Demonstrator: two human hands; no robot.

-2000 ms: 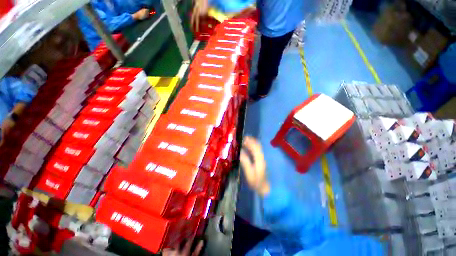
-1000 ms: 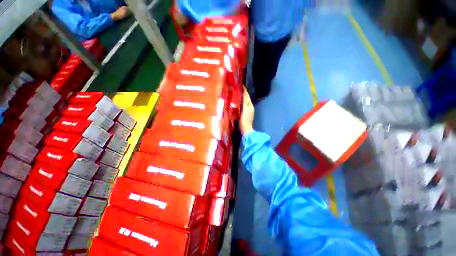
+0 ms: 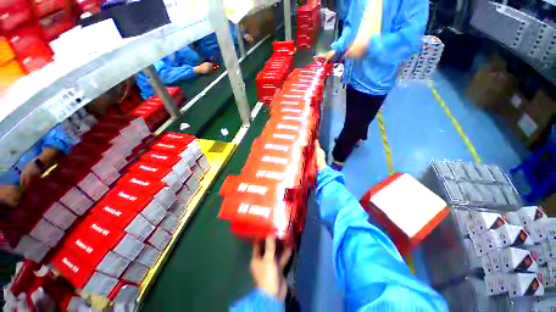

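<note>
A long row of red product boxes [image 3: 277, 140] with white lettering lies along the right edge of the dark green conveyor belt [image 3: 201, 259]. My left hand [image 3: 268, 268] is at the near end of the row, fingers up against the end boxes, slightly blurred. My right hand [image 3: 319, 157] is at the row's right side, partly hidden by the boxes and my blue sleeve. Stacked boxes [image 3: 116, 213] with white printed ends stand in tiers at the left on a yellow board [image 3: 213, 155].
Another person in a blue smock [image 3: 378, 61] stands at the row's far end, hands near it. A metal frame post [image 3: 228, 61] rises over the belt. A red stool [image 3: 405, 207] and grey-white packs [image 3: 512, 244] stand on the floor at right.
The red row now lies farther from me, with green belt showing between it and the yellow board. My left hand has come into view at its near end. The other person's hands now show at the far end.
</note>
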